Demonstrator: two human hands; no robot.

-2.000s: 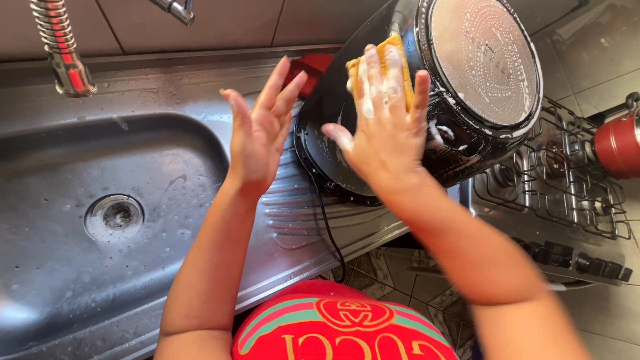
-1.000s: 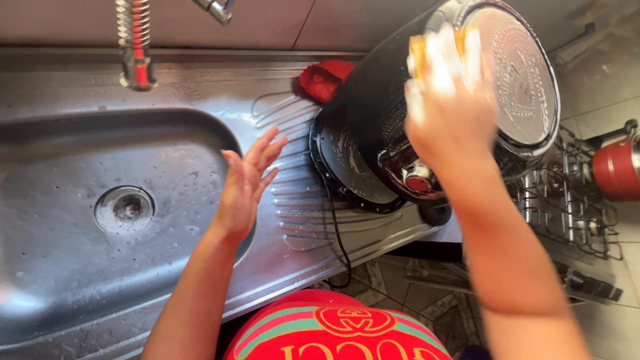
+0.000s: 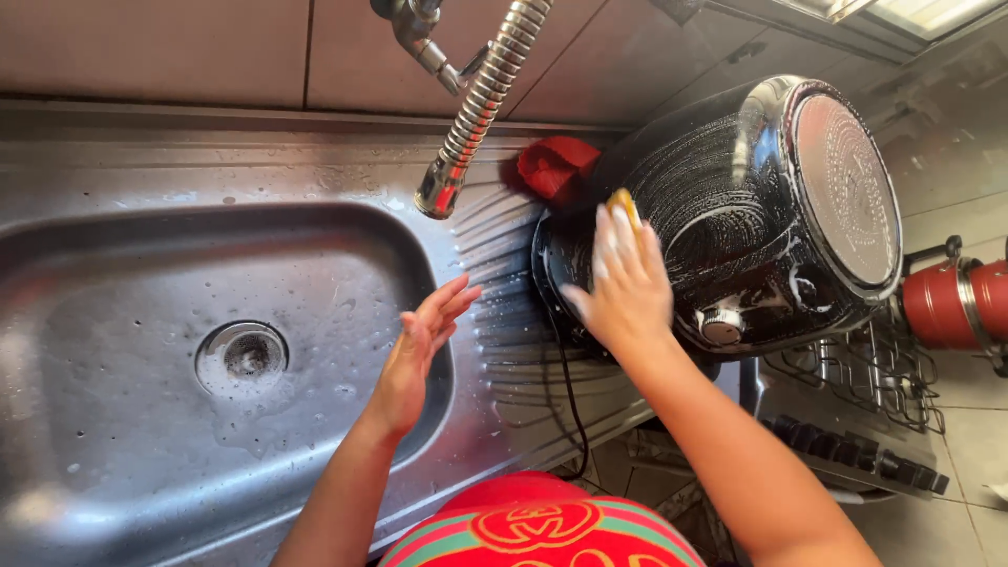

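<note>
My right hand [image 3: 634, 291], coated with suds, presses a yellow sponge [image 3: 622, 206] to the side of a black appliance [image 3: 709, 181], perhaps an air fryer. The hand hides most of the sponge. Swirls of foam cover the appliance, which lies on its side on the drainboard, its round silver-grey end [image 3: 846, 189] facing right. A round knob [image 3: 721, 325] sits low on its body. Over the right edge of the sink basin, my left hand [image 3: 417, 354] is raised, fingers extended, holding nothing. A black cord [image 3: 568, 386] hangs from the appliance past the drainboard's front edge.
The steel sink basin [image 3: 157, 354] with its drain [image 3: 244, 354] lies at left. A coiled-spring faucet spout [image 3: 480, 94] hangs above the drainboard [image 3: 512, 378]. A red cloth-like item [image 3: 557, 167] sits behind the appliance. At right stand a gas stove [image 3: 866, 370] and a red pot [image 3: 945, 303].
My right hand with the sponge has moved from near the appliance's round end down to its lower left side. Foam swirls now cover more of the body. The view has shifted.
</note>
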